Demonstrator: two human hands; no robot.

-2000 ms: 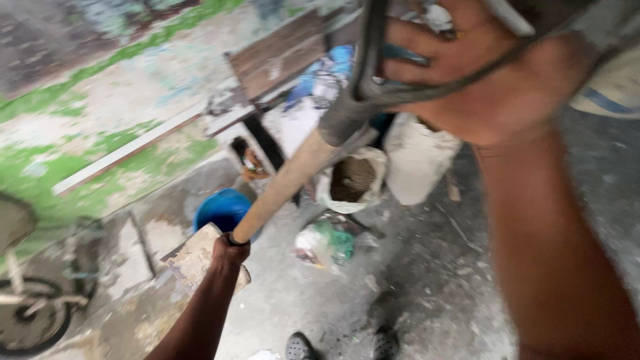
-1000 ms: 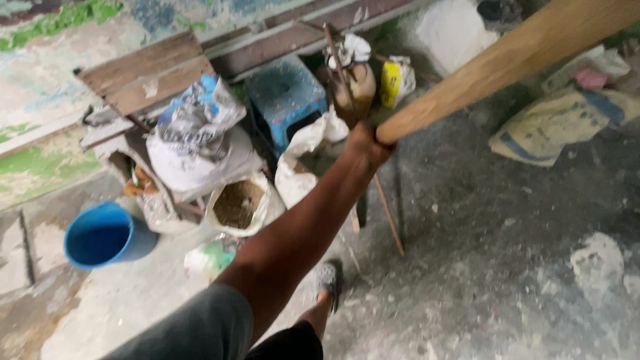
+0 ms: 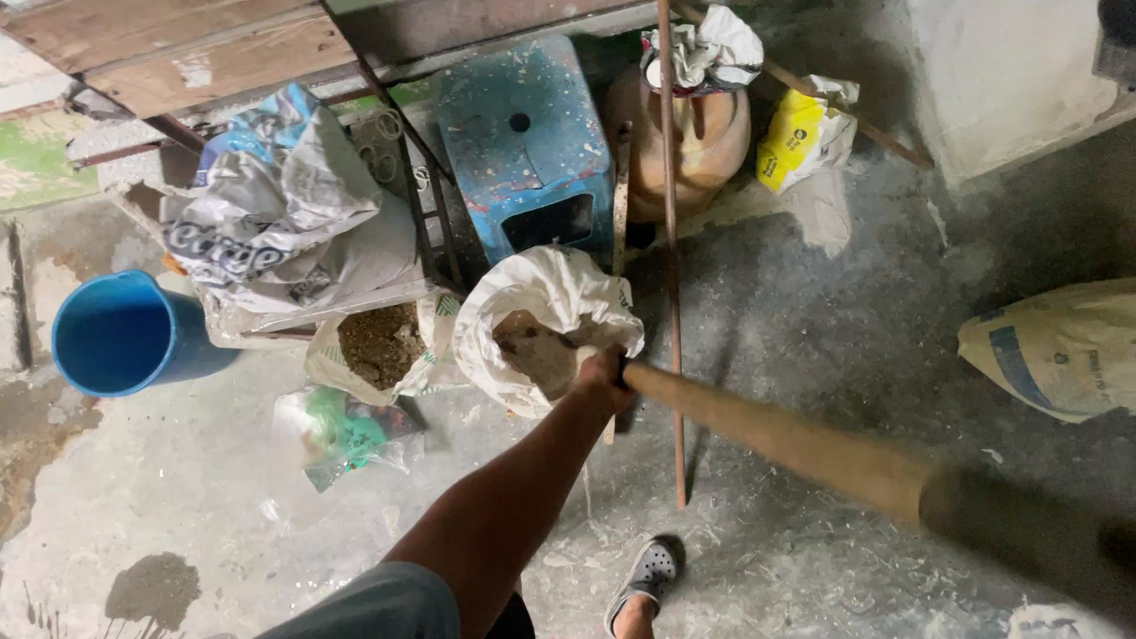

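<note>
My left hand (image 3: 608, 377) is closed around the wooden shaft (image 3: 790, 430) of a long-handled tool, over the near right rim of an open white sack (image 3: 550, 266) with greyish powdery material inside. The shaft slopes down to the right into a dark, blurred part (image 3: 1003, 524) near the frame's edge. What lies at the tool's far end, beyond my hand, is hard to make out. My right hand is out of view. Left of the white sack is another open sack (image 3: 333, 355) holding coarse brown sand (image 3: 383, 344).
A blue bucket (image 3: 191, 333) is at far left, a blue plastic stool (image 3: 524, 115) behind the white sack. A thin rod (image 3: 672, 266) stands just right of it. Also around are a plastic bag (image 3: 342, 435), a yellow-white bag (image 3: 794, 133), a full sack (image 3: 1047, 355) and my shoe (image 3: 652, 568).
My right hand, seen two seconds ago at the tool's forked handle end, is out of view. My left hand keeps hold of the shaft, which now slopes down to the right. The view has shifted.
</note>
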